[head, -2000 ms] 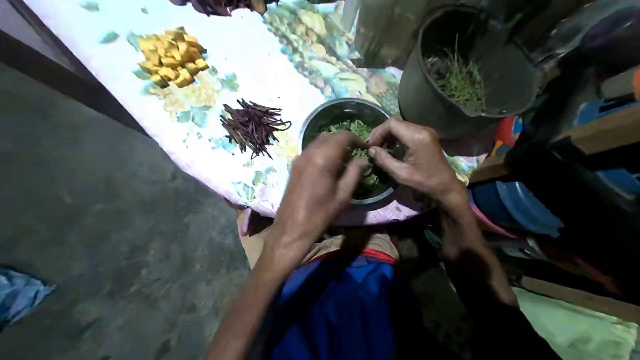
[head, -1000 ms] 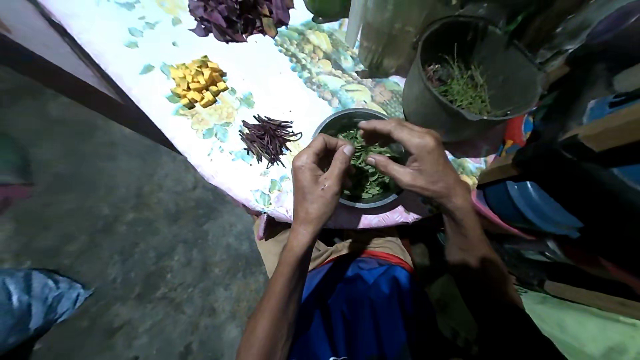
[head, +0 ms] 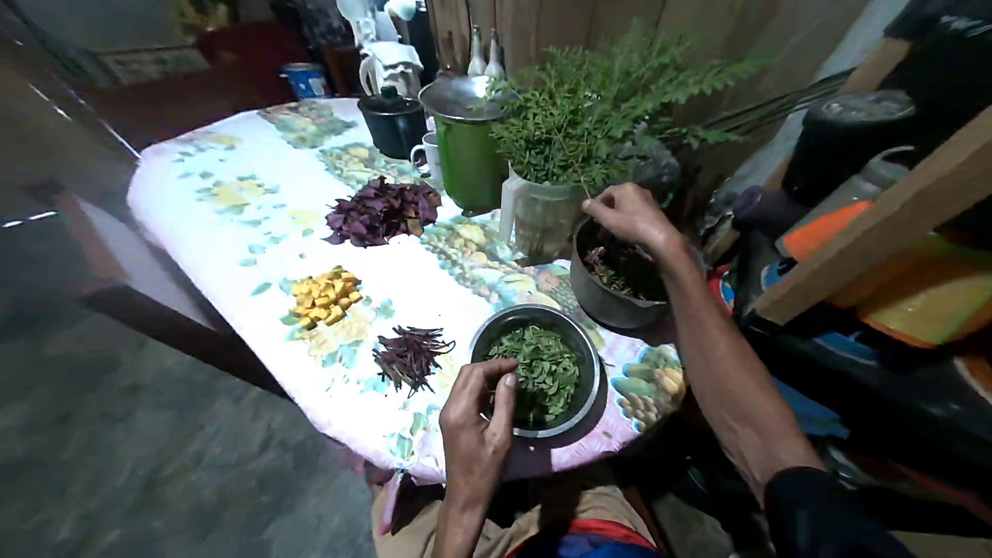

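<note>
A metal bowl (head: 595, 387) near the table's front edge holds small green leaves (head: 542, 372). My left hand (head: 480, 426) is at the bowl's left rim, thumb and forefinger curled with a gap between them and nothing visible held. My right hand (head: 632, 217) is above a dark pot (head: 612, 310) of plant scraps, its thumb and fingertips pinched on a thin green stem (head: 587, 186) at the leafy sprigs (head: 604, 108). These stand in a clear plastic pitcher (head: 542, 217). Left of the bowl lie cut purple pods (head: 411, 356), yellow cubes (head: 325, 297) and purple leaves (head: 382, 211).
A green container (head: 469, 163) topped by a metal bowl stands behind the pitcher, beside a white mug (head: 428, 155) and a dark lidded pot (head: 393, 124). A wooden beam (head: 876, 225) crosses the right side, with containers behind it. A floral cloth (head: 232, 256) covers the table.
My right hand has moved from the bowl of leaves to the sprigs in the pitcher. My left hand stays by the bowl. The view has tilted up.
</note>
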